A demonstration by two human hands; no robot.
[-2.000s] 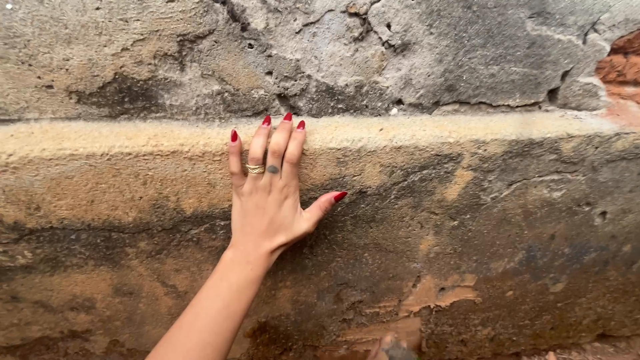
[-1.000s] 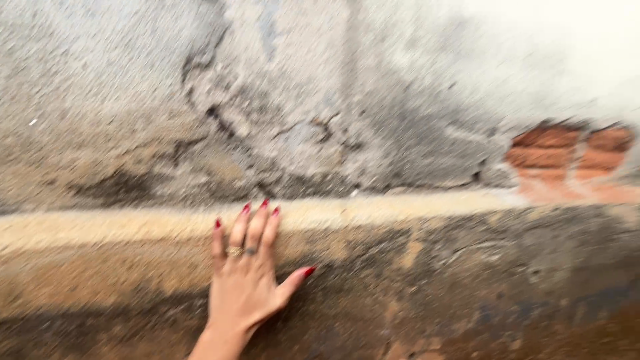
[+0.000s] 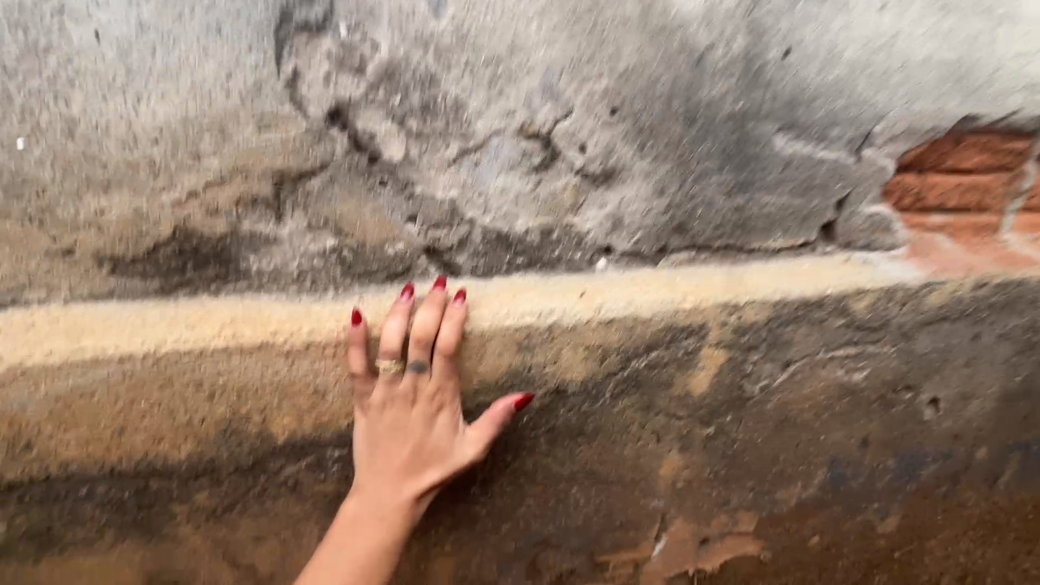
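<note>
My left hand (image 3: 414, 422) lies palm down against a weathered plaster wall (image 3: 487, 146), its fingers spread and holding nothing. Its fingertips, with red nails, rest on a pale yellowish ledge (image 3: 691, 292) that runs across the wall. The thumb points to the right over the darker, stained lower wall (image 3: 650, 455). A gold-coloured ring (image 3: 390, 366) sits on one finger, with a dark mark on the finger beside it. My right hand is out of view.
Reddish bricks (image 3: 967, 179) show through broken plaster at the right, above the ledge. Cracks and a dark hole (image 3: 349, 130) mark the rough grey plaster above my hand. Peeling patches (image 3: 699, 548) lie low on the wall.
The view has tilted up, then partly back down, and more exposed brick shows at the right than at first. My left hand stays spread against the ledge.
</note>
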